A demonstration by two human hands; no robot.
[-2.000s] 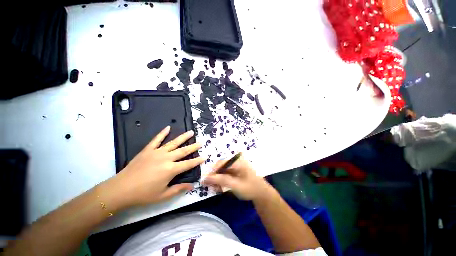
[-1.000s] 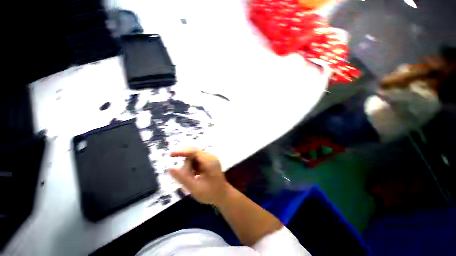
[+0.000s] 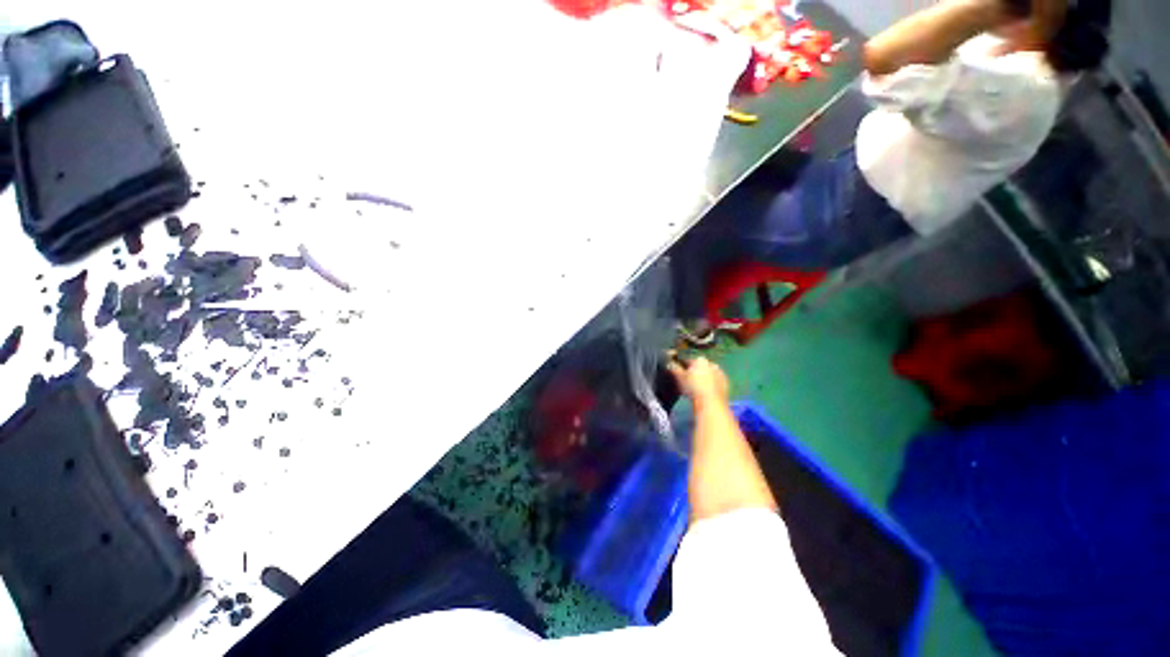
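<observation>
A black tablet case (image 3: 90, 507) lies back up at the lower left of the white table (image 3: 500, 154), cut off by the picture's edge. No hand touches it. My right hand (image 3: 697, 379) is stretched out beyond the table's edge, above the floor and near a blue crate. Its fingers are bent near a small pale curved thing (image 3: 716, 334); whether they hold anything is too small and blurred to tell. My left hand is out of the picture.
A short stack of cases (image 3: 96, 161) stands at the upper left. Black scrap (image 3: 180, 308) is strewn beside the case. A blue crate (image 3: 834, 513) stands below my right arm. A seated person (image 3: 956, 128) is at the upper right. Red dotted cloth (image 3: 789, 51) lies at the far table end.
The view has swung right. My right hand has moved from the scrap beside the case to beyond the table's edge. My left hand has left the case and the picture.
</observation>
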